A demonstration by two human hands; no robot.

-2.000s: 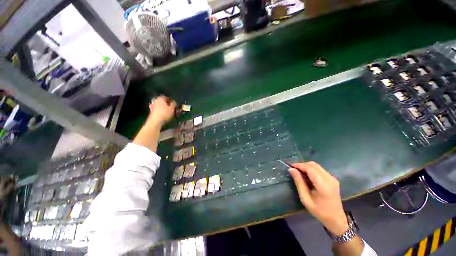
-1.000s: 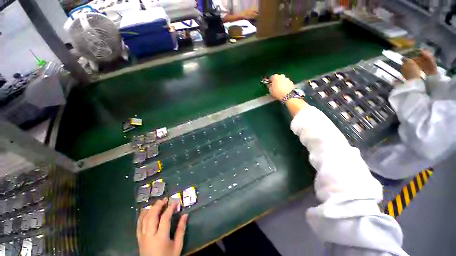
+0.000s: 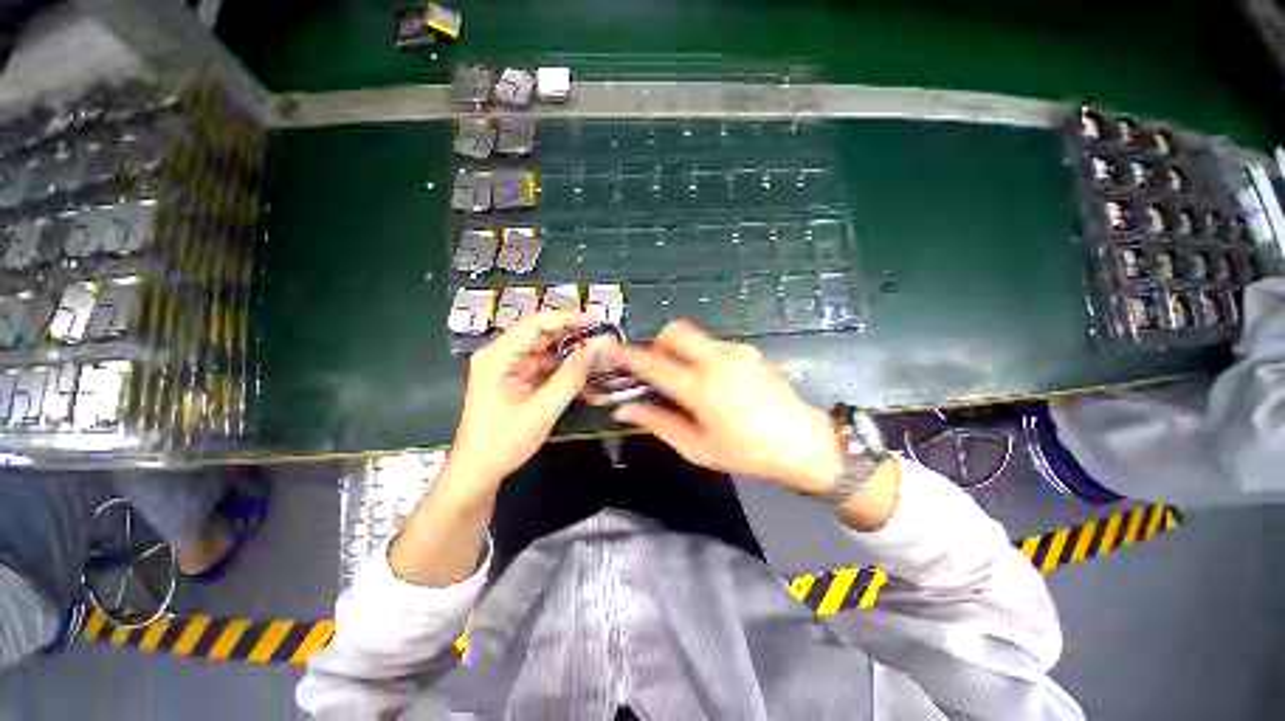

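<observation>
My left hand (image 3: pixel 519 399) and my right hand (image 3: pixel 733 404) meet in front of my body at the bench's front edge. Between their fingertips is a small dark-framed device body (image 3: pixel 592 340), partly covered by the fingers. A thin silver tool, probably tweezers (image 3: pixel 630 396), shows under the right fingers. Just beyond lies the clear blister tray (image 3: pixel 705 233), with flat silver-grey cells (image 3: pixel 474 251) in its left columns, some with yellow edges. The nearest row holds several cells.
Stacked blister trays (image 3: pixel 212 282) stand at left. A tray of darker units (image 3: pixel 1163 226) lies at right beside a person's sleeve (image 3: pixel 1184 423). A metal rail (image 3: pixel 958 104) divides bench and conveyor. A loose unit (image 3: pixel 427 24) lies on the conveyor. Another clear tray (image 3: pixel 374 514) is below bench level.
My right hand has come back from the conveyor to the middle. My left hand has left the near row of cells and meets it at the device body. The view now faces more downward.
</observation>
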